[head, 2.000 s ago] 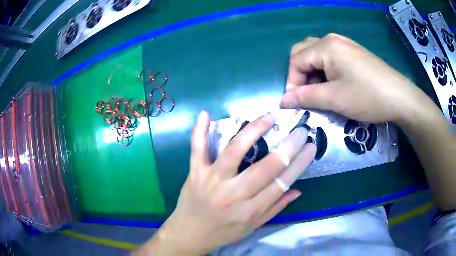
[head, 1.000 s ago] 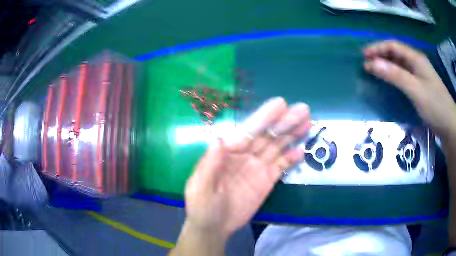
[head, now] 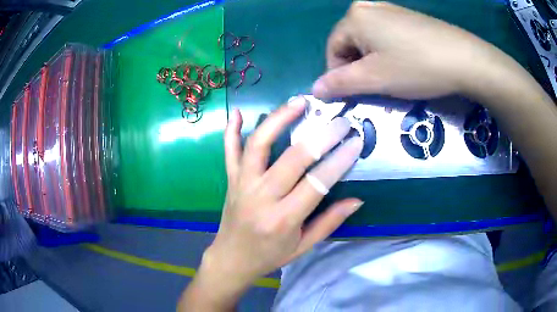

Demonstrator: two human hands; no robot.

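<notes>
A silver metal plate (head: 391,166) with three dark round openings lies on the dark green surface in front of me. My left hand (head: 269,195) lies palm down with fingers spread, its white-banded middle fingers over the plate's left opening. They hide part of that opening and anything under them. My right hand (head: 391,55) is above the plate's upper left part, thumb and curled fingers close together. I cannot tell whether something thin is between them. The middle and right openings show pale hubs. Loose copper rings (head: 190,85) lie in a pile left of the plate.
The rings lie on and beside a bright green mat (head: 165,170). Clear stacked trays with red-orange strips (head: 58,140) stand at the far left. Another silver plate (head: 537,30) shows at the upper right. Blue tape (head: 391,228) runs along the near edge.
My left hand has turned from palm showing to palm down over the left opening. My right hand has moved left to the plate's upper left part. The camera view has also shifted.
</notes>
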